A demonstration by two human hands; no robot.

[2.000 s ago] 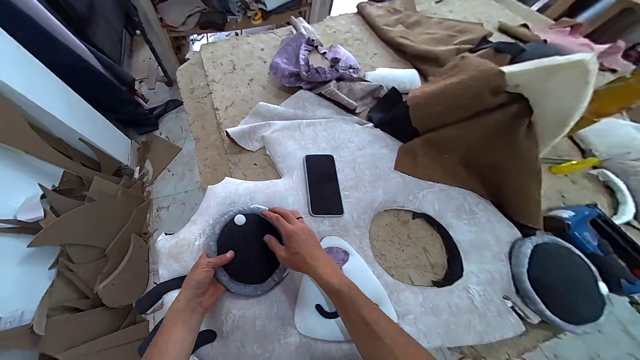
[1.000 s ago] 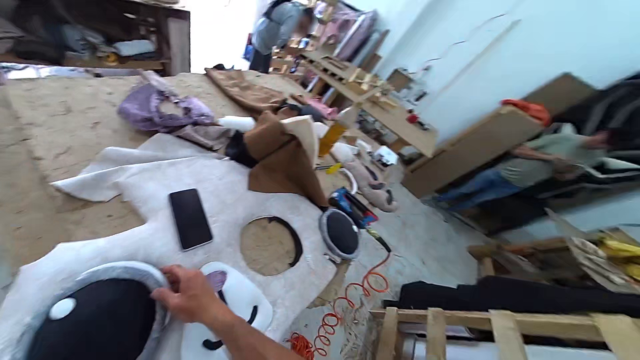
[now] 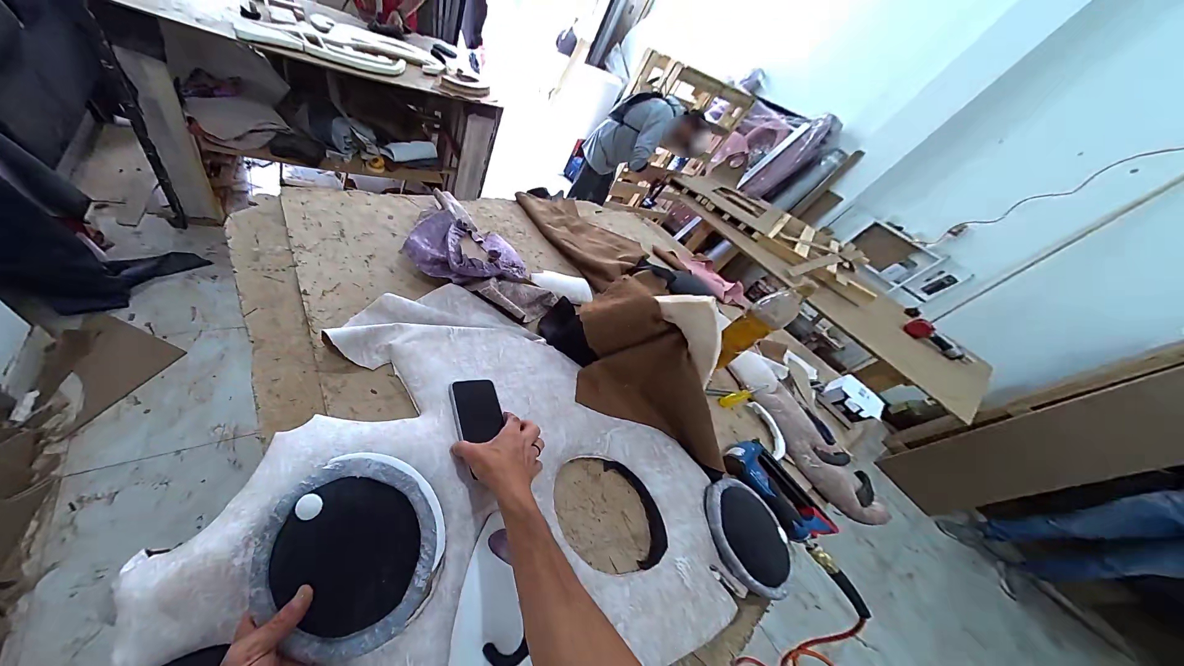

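My left hand [image 3: 268,638] grips the lower left rim of a round black disc with a grey plush border [image 3: 347,555], which bears a small white dot. My right hand [image 3: 507,455] has its fingers around the lower end of a black smartphone [image 3: 476,410] lying on a pale grey plush fabric piece [image 3: 518,370]. Right of that hand the fabric has a round hole with a black strip [image 3: 638,509] along its edge. A second black disc with a grey border [image 3: 751,538] lies at the fabric's right edge. A white padded piece [image 3: 490,592] is partly behind my right forearm.
Brown fabric [image 3: 638,361], purple plush fabric [image 3: 458,248] and a bottle of amber liquid [image 3: 754,324] are on the wooden table [image 3: 342,222]. A blue pneumatic stapler [image 3: 772,481] lies at the right, near an orange coiled hose [image 3: 823,643]. One person [image 3: 629,139] bends over a further bench; another's legs [image 3: 1082,546] show at right.
My right hand has left the left disc's rim and moved to the phone. The left hand stays by the disc. The view has swung toward the room.
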